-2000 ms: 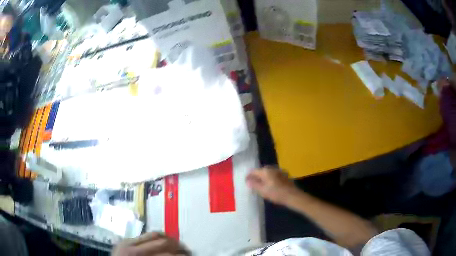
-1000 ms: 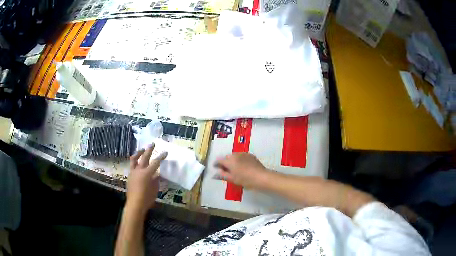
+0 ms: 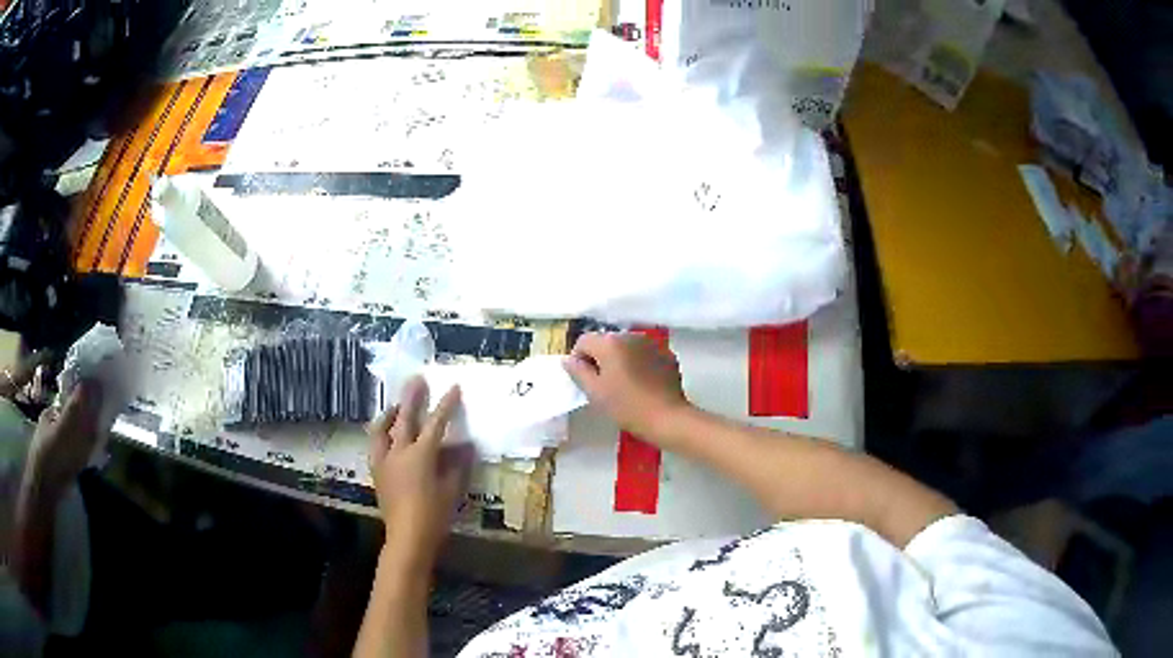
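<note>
A stack of small whitish accessory bags point(image 3: 495, 409) lies flat near the bench's front edge. My left hand point(image 3: 422, 450) rests with its fingertips on the left part of the stack; nothing is seen gripped in it. My right hand point(image 3: 630, 383) pinches the right end of the top bag between thumb and fingers. A tight row of thin dark accessories point(image 3: 306, 382) lies left of the bags. Large white product poly bags point(image 3: 618, 206) lie behind my hands.
A white bottle point(image 3: 206, 234) stands tilted at the back left. A yellow table point(image 3: 978, 257) with white packets point(image 3: 1093, 142) is at the right. White printed boxes point(image 3: 830, 52) are at the back. Another person's hand point(image 3: 64, 431) holds something whitish at the left edge.
My right hand has moved to the bag's right end and taken hold of it. My left hand stays on the bags. Another person's hand has come into view at the left.
</note>
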